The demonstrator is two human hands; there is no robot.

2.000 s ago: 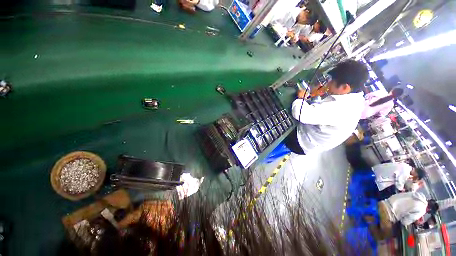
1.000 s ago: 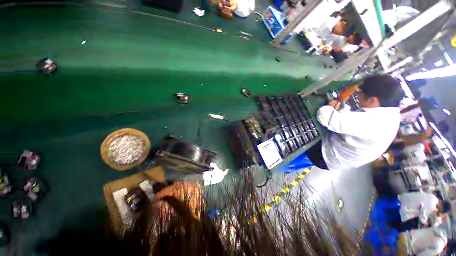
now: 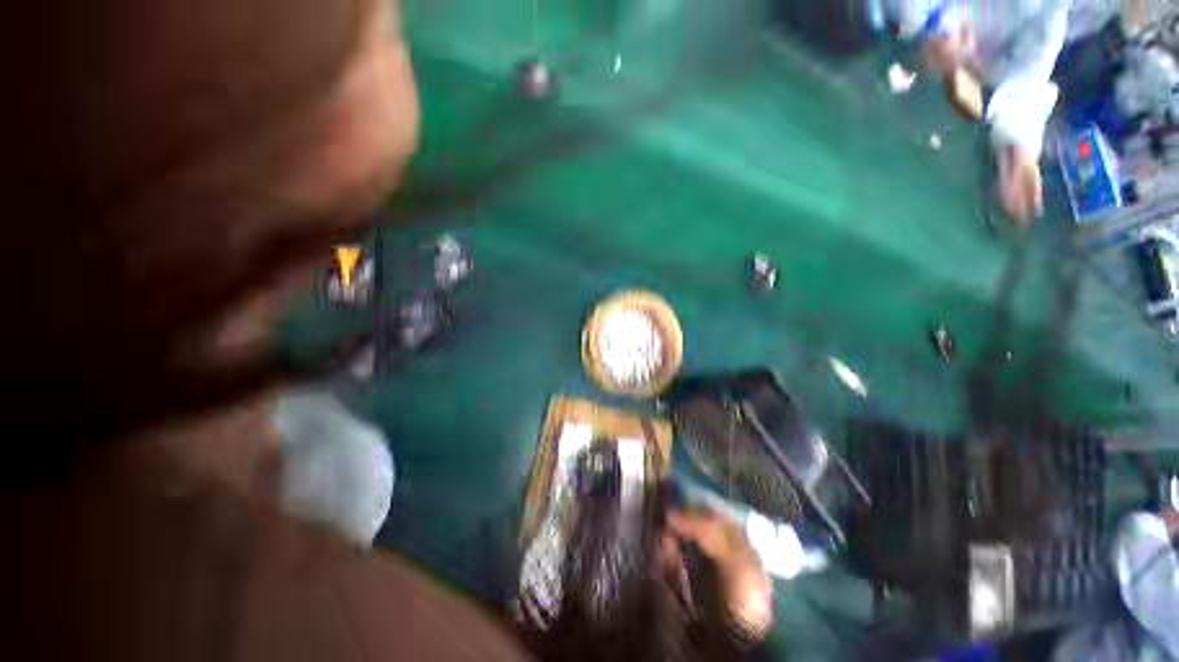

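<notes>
The picture is badly blurred. A large skin-coloured shape, probably my left hand (image 3: 310,123), fills the left side very close to the camera; its fingers and any held thing cannot be made out. My right hand (image 3: 731,569) is low in the middle, right of the tan wooden jig (image 3: 560,446). Its fingers are bent, with a dark shape beside them; its grip is unclear. A dark housing (image 3: 599,468) sits between the jig's white pads, and dark hair covers the jig's lower part. Several loose housings (image 3: 450,263) lie left of the jig.
A round tan bowl of metal shavings (image 3: 634,344) stands behind the jig. The black extractor (image 3: 750,440) is right of the jig, beside a white tissue (image 3: 782,546). A black grid tray (image 3: 1034,498) lies farther right. Another person's hand (image 3: 1019,188) reaches over the bench at upper right.
The view has swung, so the bowl and jig now lie near the middle. The large skin-coloured shape has appeared at left. My right hand shows more clearly beside the jig.
</notes>
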